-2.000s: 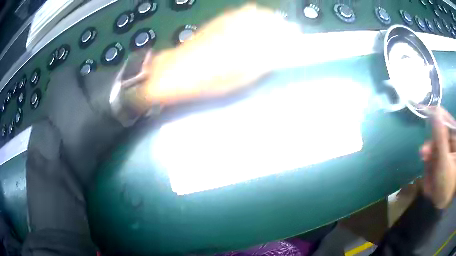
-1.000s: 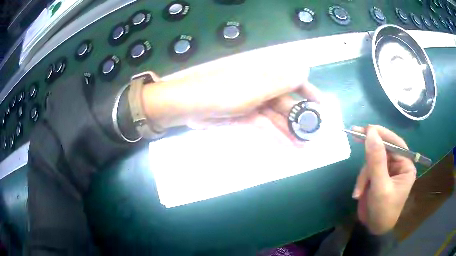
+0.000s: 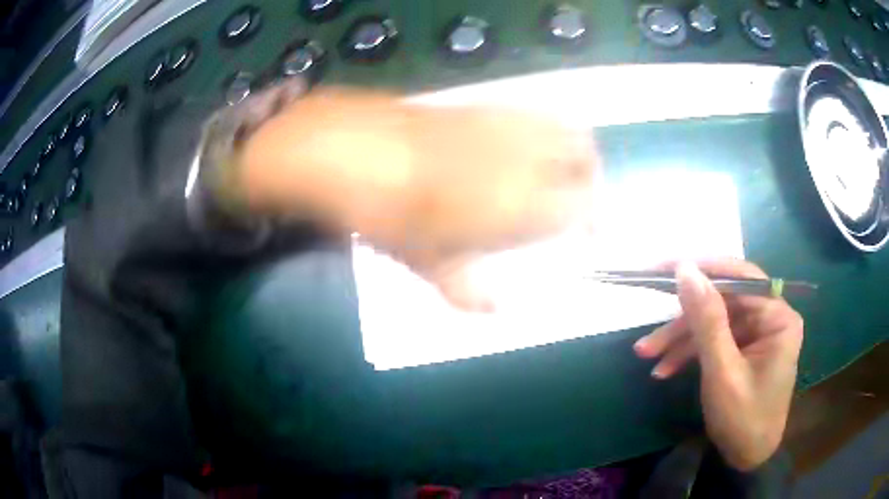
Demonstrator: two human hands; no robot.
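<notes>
My right hand (image 3: pixel 746 361) holds the thin dark tweezers (image 3: pixel 721 285) like a pen, their points to the left over the bright white sheet (image 3: pixel 546 302). My left hand (image 3: pixel 439 185) is blurred and reaches over the sheet's upper left part. Its fingers are too blurred to tell whether it holds anything. The steel bowl (image 3: pixel 846 161) stands right of the sheet, its contents glaring. No small piece can be made out at the tweezer points.
Black knob-like parts (image 3: pixel 468 37) lie in rows on the dark green belt behind a pale rail (image 3: pixel 673 90). The sheet and bowl lie on the green worktop (image 3: pixel 468 414). A brown box (image 3: pixel 838 400) shows below the table edge at the lower right.
The black part held in my left hand one second ago no longer shows. My left hand has moved left. The tweezer points have moved left over the sheet. The belt parts have shifted.
</notes>
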